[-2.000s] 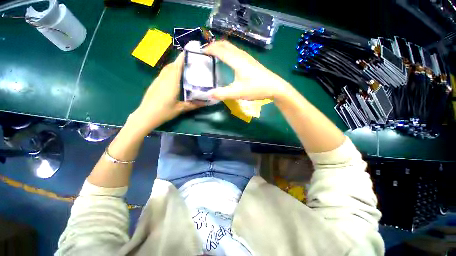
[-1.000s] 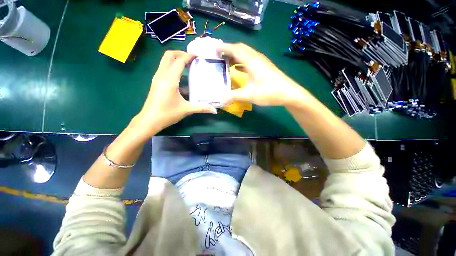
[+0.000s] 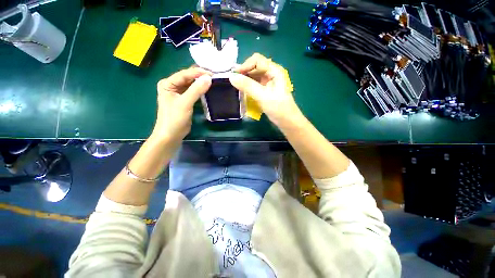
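A white housing [image 3: 213, 57] lies in front of me on the green mat, its open end pointing away, with a black cable coming out of that end. A dark display screen [image 3: 223, 100] shows in the housing's side, facing up. My left hand [image 3: 182, 98] pinches the housing's left side near the top edge of the screen. My right hand [image 3: 266, 87] pinches its right side at the same height. Both thumbs rest near the screen's top corners. The inside of the housing is too small to make out.
A yellow pad stack [image 3: 135, 43] and dark spare screens [image 3: 184, 29] lie behind left. More yellow pads [image 3: 253, 107] lie beside the housing. Another white housing [image 3: 38, 37] is far left. A clear bag [image 3: 249, 12] is at the back. Cabled screens [image 3: 401, 81] pile up at right.
The housing has been lowered and tilted; its screen now shows dark instead of pale. Both hands have shifted to its upper sides, and the black cable shows at the open end.
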